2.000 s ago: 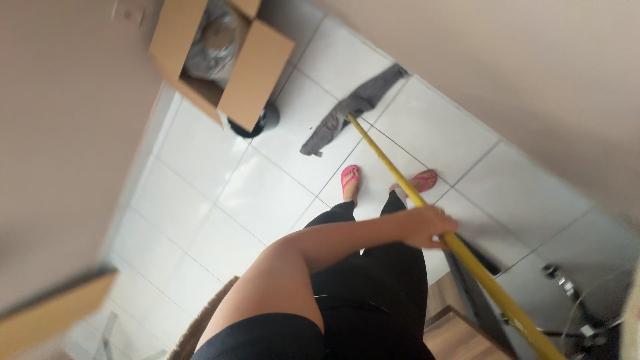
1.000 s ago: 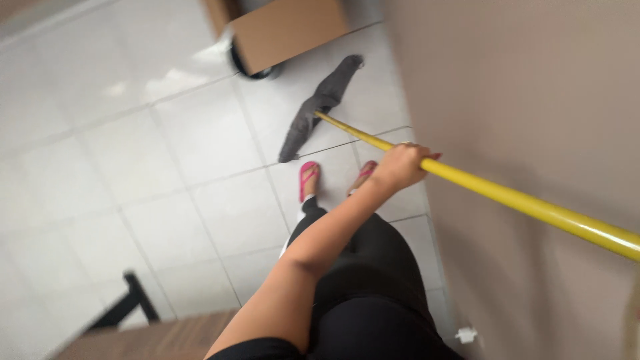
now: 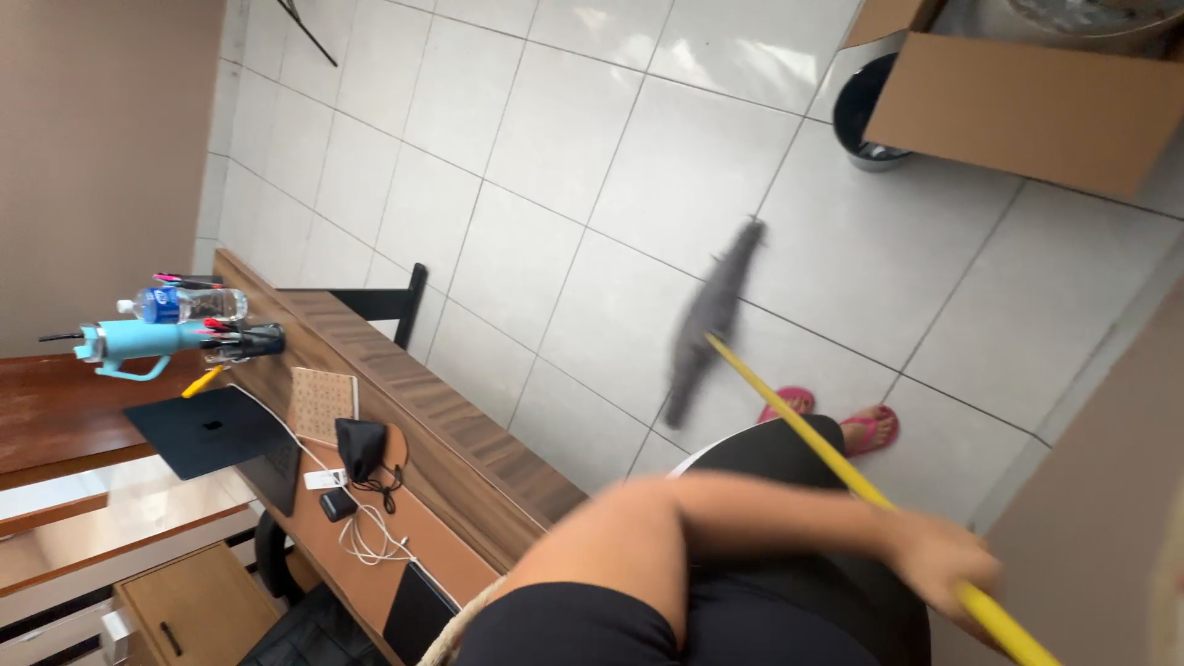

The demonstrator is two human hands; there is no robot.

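Observation:
My left hand (image 3: 948, 560) reaches across from the left, its fingers closed around a long yellow pole (image 3: 837, 453). The pole slants up and left to a long, narrow grey mop head or cloth (image 3: 710, 319), which lies on the white floor tiles. Fine details of the hand and the grey fabric are blurred. Just right of the fabric's lower end are my feet in pink flip-flops (image 3: 874, 431). The pole's upper end runs out of the frame at the bottom right. My right hand does not show.
An open cardboard box (image 3: 1027, 111) overlaps a round dark bin (image 3: 865, 111) at the upper right. A wood-look desk (image 3: 444, 398) runs along the left, holding a laptop (image 3: 213, 430), white cable (image 3: 370, 541), light-blue tumbler (image 3: 139, 340) and plastic bottle (image 3: 190, 305). A wall (image 3: 1101, 481) stands at right.
The view has swung toward the desk. The grey fabric, ahead of my feet before, is now to their left. My left hand keeps hold of the yellow pole.

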